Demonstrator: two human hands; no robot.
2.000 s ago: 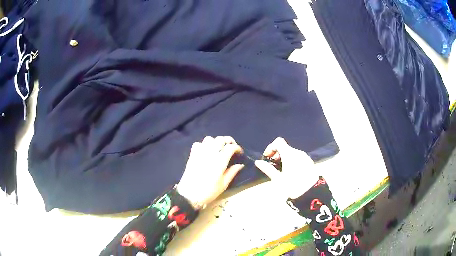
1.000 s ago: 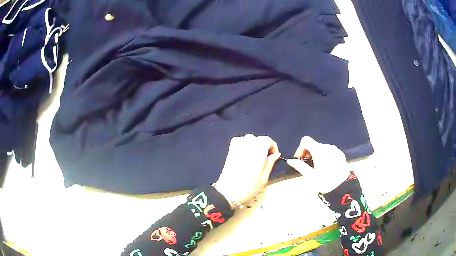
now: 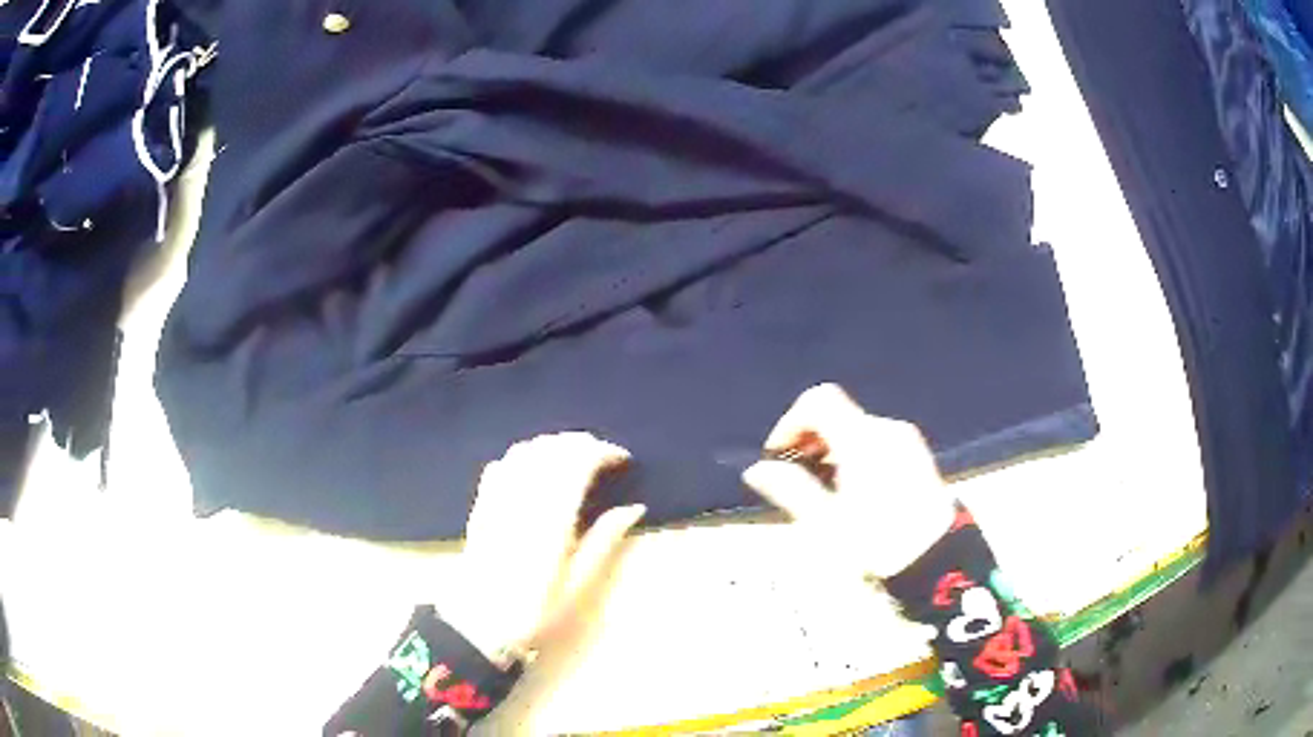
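Note:
A dark navy jacket (image 3: 648, 331) lies spread and wrinkled on the white table, with a sleeve-like fold across its middle and a pale button (image 3: 336, 23) at the top left. My left hand (image 3: 555, 526) is at the jacket's near edge, fingers curled and thumb apart, with no thing seen in it. My right hand (image 3: 864, 482) is over the near edge, to the right. It is closed around small dark thread snips (image 3: 806, 458), mostly hidden by the fingers; only a thin tip shows.
Another navy garment (image 3: 1138, 187) with a small disc button and shiny lining lies at the right. Navy cloth (image 3: 58, 288) with white loops (image 3: 176, 108) lies at the left. The white table (image 3: 691, 619) has a yellow and green edge. Blue plastic (image 3: 1282, 29) shows at the top right.
My hands were close together at the near edge, fingers pinched there. My left hand has moved away left and opened. The view has shifted, so the jacket sits further right and higher.

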